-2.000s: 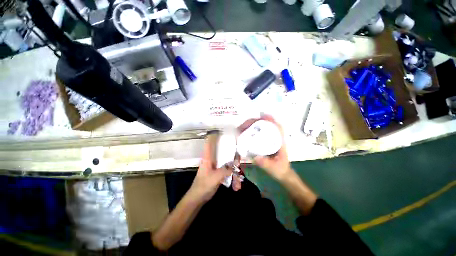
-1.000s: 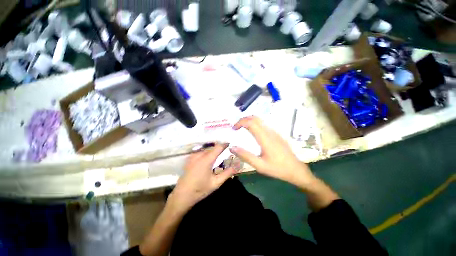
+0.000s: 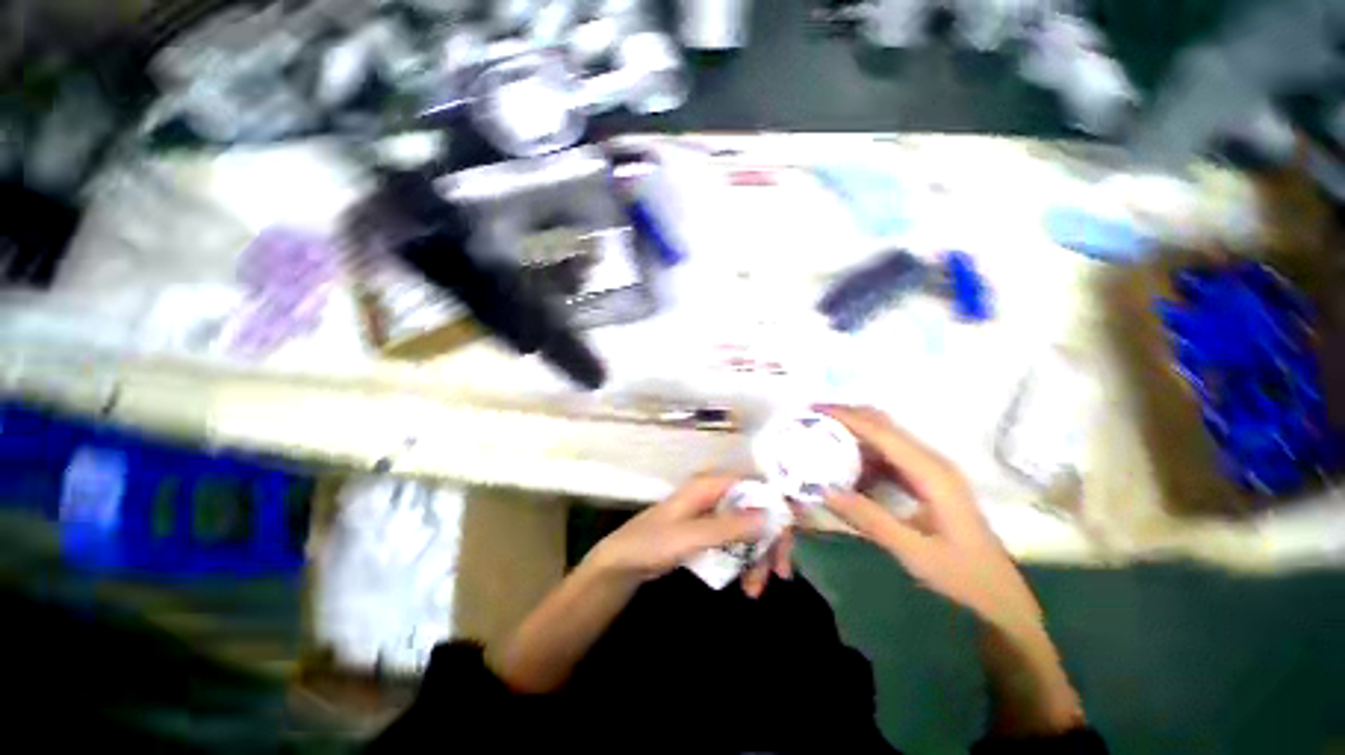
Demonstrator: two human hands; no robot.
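The picture is blurred. A white round fan head is held at the bench's front edge. My right hand is closed around its right side. My left hand holds a white piece just below and left of the round head; whether the two are joined I cannot tell. The black electric screwdriver hangs to the left over the bench, its tip pointing down and right, apart from both hands.
On the bench lie a pink-purple pile, a grey metal feeder, a black elongated object and a loose blue cylinder. A carton of blue cells stands right. White units cluster behind.
The view has swung, so the bench things sit further right. My hands have drawn closer to the bench's front edge, and the round white head now shows between them.
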